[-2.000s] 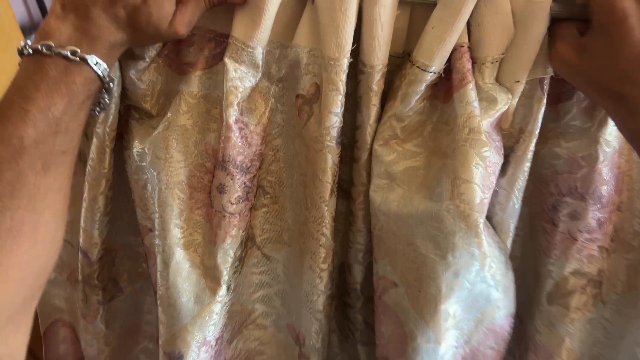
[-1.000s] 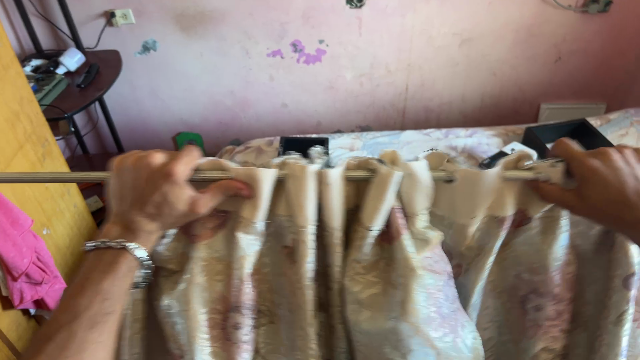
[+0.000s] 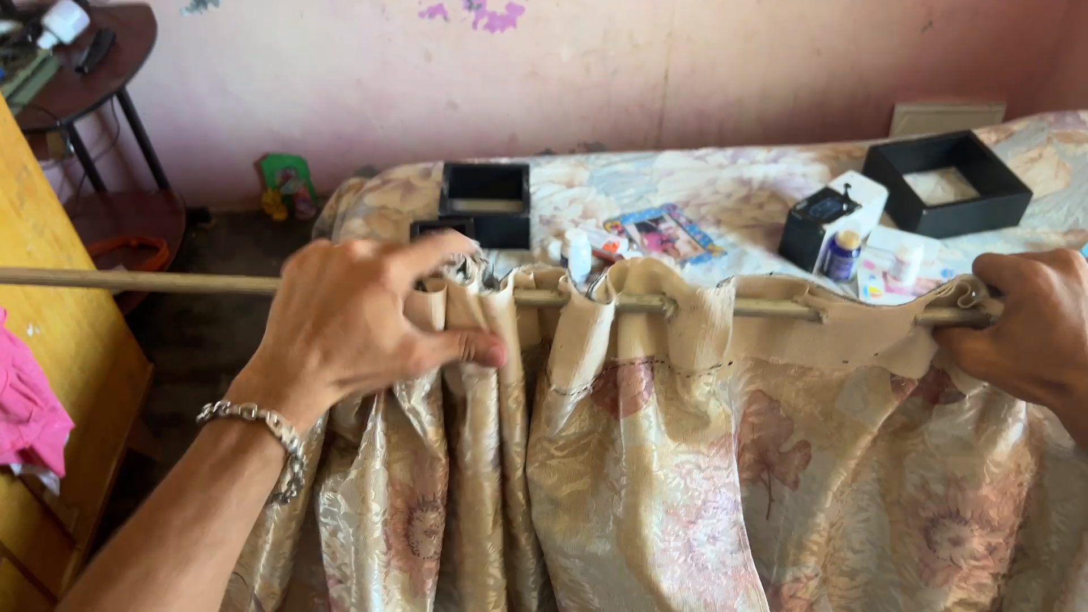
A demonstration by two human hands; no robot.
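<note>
A curtain rod (image 3: 170, 282) runs level across the view, threaded through the gathered top of a shiny floral curtain (image 3: 646, 476). My left hand (image 3: 357, 314), with a chain bracelet at the wrist, is over the bunched pleats left of centre; its thumb and index finger are apart, and whether its other fingers grip the rod is hidden. At the right edge my right hand (image 3: 1033, 319) is closed around the rod and the curtain's beige heading. Between the hands the heading is bunched at the left and flatter at the right, with bits of rod showing.
Behind the rod is a bed with a floral cover (image 3: 382, 200), holding black boxes (image 3: 948, 183), small bottles (image 3: 841, 255) and a colourful picture frame (image 3: 667, 234). A round dark table (image 3: 127, 51) and yellow furniture (image 3: 51, 357) with pink cloth (image 3: 30, 395) stand left.
The view has tilted up from the curtain to the rod and bed. Since one second ago, the heading at the right has spread flatter, while pleats sit bunched by my left hand.
</note>
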